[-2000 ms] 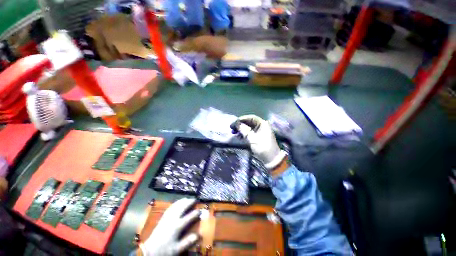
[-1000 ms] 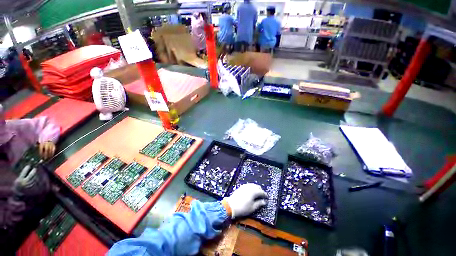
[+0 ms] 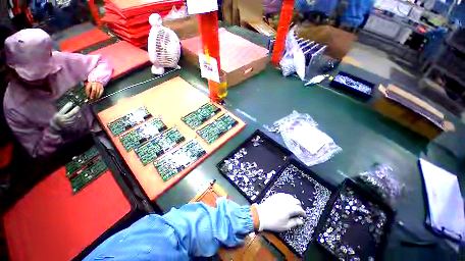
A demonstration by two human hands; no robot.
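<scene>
My left hand (image 3: 280,212), in a white glove with a blue sleeve, reaches in from the lower left. It is palm down over the middle black tray (image 3: 302,189) of tiny silver screws, with the fingertips down at the screws. The fingertips are small and blurred, so I cannot tell if they pinch any. The left tray (image 3: 253,165) holds silver metal pieces, and the right tray (image 3: 353,224) holds mixed silver pieces. The orange-brown fixture (image 3: 210,195) lies below the trays, partly hidden by my sleeve. My right hand is out of the picture.
Several green circuit boards (image 3: 179,159) lie on the orange foam mat (image 3: 153,97) at left. A person in pink (image 3: 38,92) holds a board beyond it. A white fan (image 3: 164,46), red-wrapped post (image 3: 210,41), plastic bag (image 3: 306,137) and clipboard (image 3: 443,199) are around the bench.
The view has turned left and down, showing more of the person in pink. My left hand has stayed over the middle tray since one second ago; earlier it was at the fixture. My right hand has left view.
</scene>
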